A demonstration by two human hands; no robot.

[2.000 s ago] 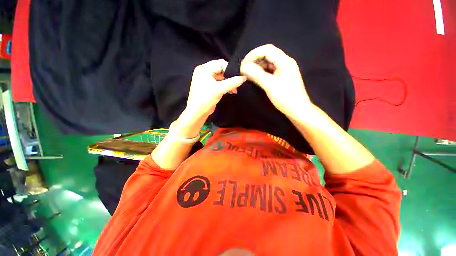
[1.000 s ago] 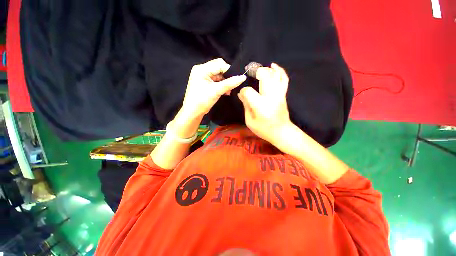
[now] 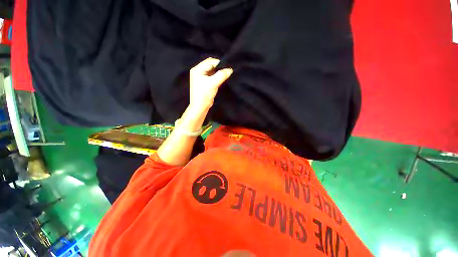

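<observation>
A large dark coat [image 3: 296, 65] covers the table edge and hangs down in front of me. My left hand [image 3: 205, 85] is on the coat near the middle of the view, fingers closed on a fold of the cloth between thumb and fingers. My right hand is out of the picture, and its arm does not show. No needle or button can be made out.
The red table cover [image 3: 407, 70] shows at the right and far left. A white strip [image 3: 455, 21] is cut off at the upper right edge. A yellow-edged basket [image 3: 125, 141] is below my left forearm. A metal stand [image 3: 414, 165] is on the green floor.
My right hand was beside my left at the cloth with a needle showing between them; it has left the picture. The dark thread loop on the red cover is gone. My left hand stays at the coat.
</observation>
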